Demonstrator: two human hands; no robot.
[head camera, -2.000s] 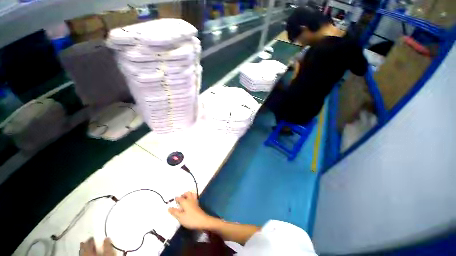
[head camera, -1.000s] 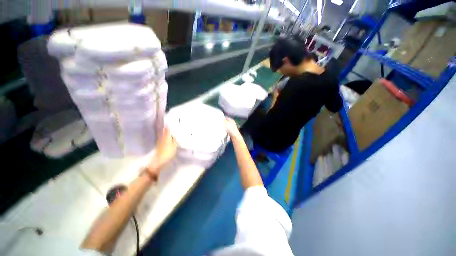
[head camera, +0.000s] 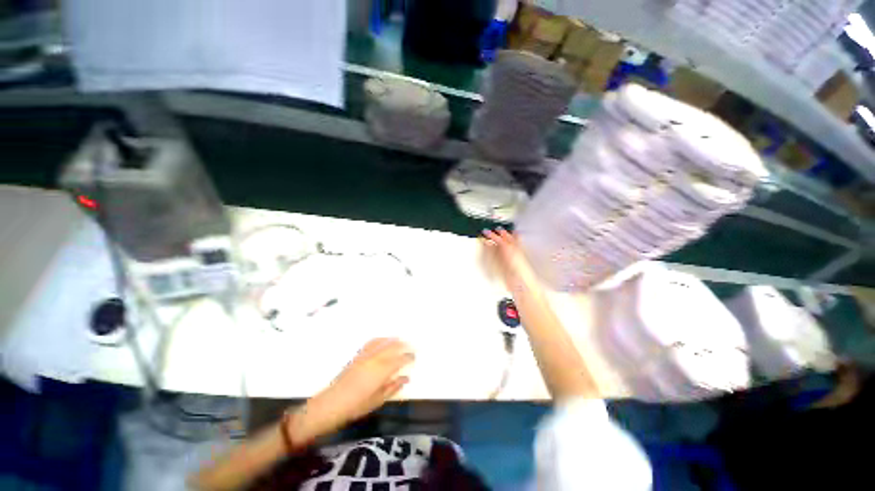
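A thin white wired panel (head camera: 360, 292) seems to lie on the white bench; its edges blend into the bench. Dark wire with small dark ends curves over this area. My left hand (head camera: 369, 376), with a band at the wrist, is palm down at the near right side of it, fingers slightly apart. My right hand (head camera: 501, 251) reaches to the far bench edge beside the tall panel stack (head camera: 638, 187), fingertips apart. I see nothing held in either hand, but blur hides any contact. A round black-faced unit with a red mark (head camera: 508, 312) lies left of my right forearm.
Left: a grey box with a red light (head camera: 158, 197), a power strip (head camera: 187, 278), thick cords and a black disc (head camera: 107, 316). Right: a lower panel stack (head camera: 686, 331) and a dark-clothed person's arm. More panels stand beyond, on the conveyor. Paper (head camera: 206, 48) hangs above.
My view has swung left. My hands have left the lower panel stack they were at one second ago and are now over the bench, left of the tall stack.
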